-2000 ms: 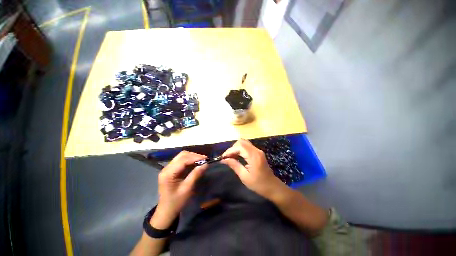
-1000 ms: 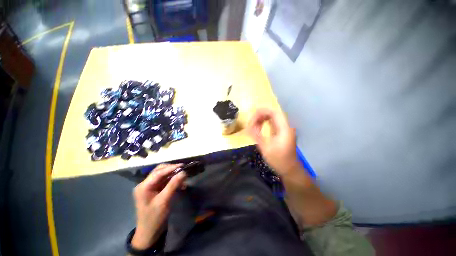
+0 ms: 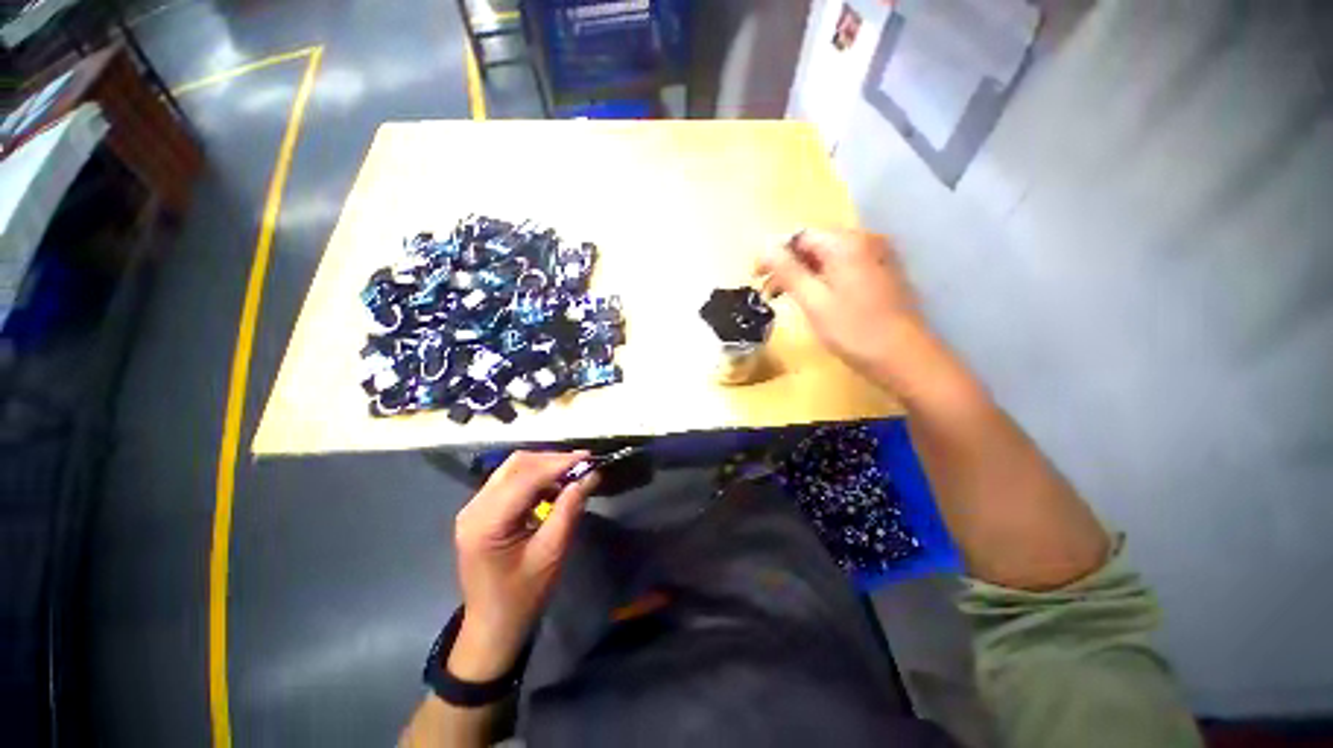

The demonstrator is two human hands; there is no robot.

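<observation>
My left hand (image 3: 512,541) is in front of the table's near edge, its fingertips shut on a black tab (image 3: 597,465) with a silver glint. My right hand (image 3: 848,300) is over the right of the table, its fingertips closed on the upper end of a thin applicator (image 3: 772,281). The applicator's lower end reaches the black top of a small pale cup (image 3: 741,358); its tip is hidden. A pile of black tabs with silver rings (image 3: 490,322) lies on the left of the yellow-tan table (image 3: 629,176).
A blue crate (image 3: 928,504) with many small dark shiny pieces is below the table's right near edge. A dark apron (image 3: 716,628) covers my lap. A blue container (image 3: 614,51) stands beyond the table. A grey surface is on the right, and a yellow floor line (image 3: 241,424) on the left.
My right hand has moved from empty beside the cup up to the applicator and taken hold of it. My left hand still holds a tab. The camera view has shifted.
</observation>
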